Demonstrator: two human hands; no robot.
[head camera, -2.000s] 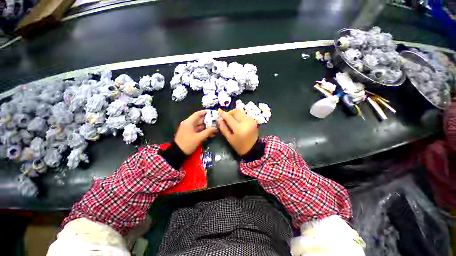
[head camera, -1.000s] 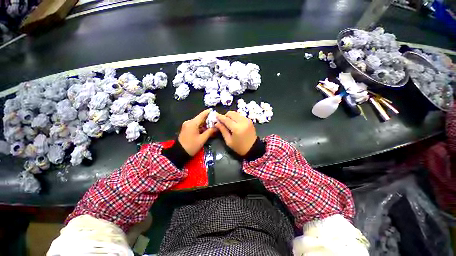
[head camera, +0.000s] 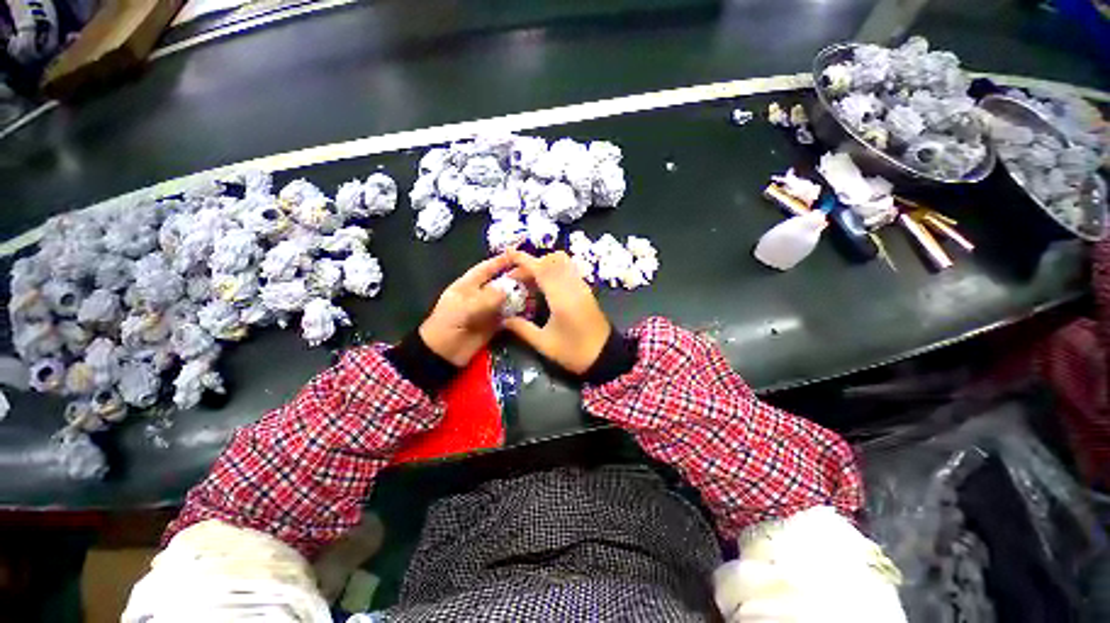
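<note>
My left hand (head camera: 466, 312) and my right hand (head camera: 564, 313) meet at the centre. They hold one grey-white ruffled piece (head camera: 511, 296) between their fingers; the fingers hide part of it. A group of whiter ruffled pieces (head camera: 517, 183) lies just beyond my hands. Small pale inserts (head camera: 616, 261) lie at that group's right end. A large pile of grey-white ruffled pieces (head camera: 158, 286) covers the left of the bench. A red mat (head camera: 460, 414) lies at the bench edge, partly under my left forearm.
A white glue bottle (head camera: 790, 240) lies at right beside thin tools (head camera: 932, 237) and a crumpled white tissue (head camera: 857, 190). Heaped metal bowls (head camera: 848, 150) stand at far right. A pale strip (head camera: 682, 96) runs behind the work. A plastic-lined bin (head camera: 974, 511) is below right.
My right hand has turned and its fingers now curl around the far side of the piece, over my left fingertips. The piece sits lower between the hands. The view has shifted slightly.
</note>
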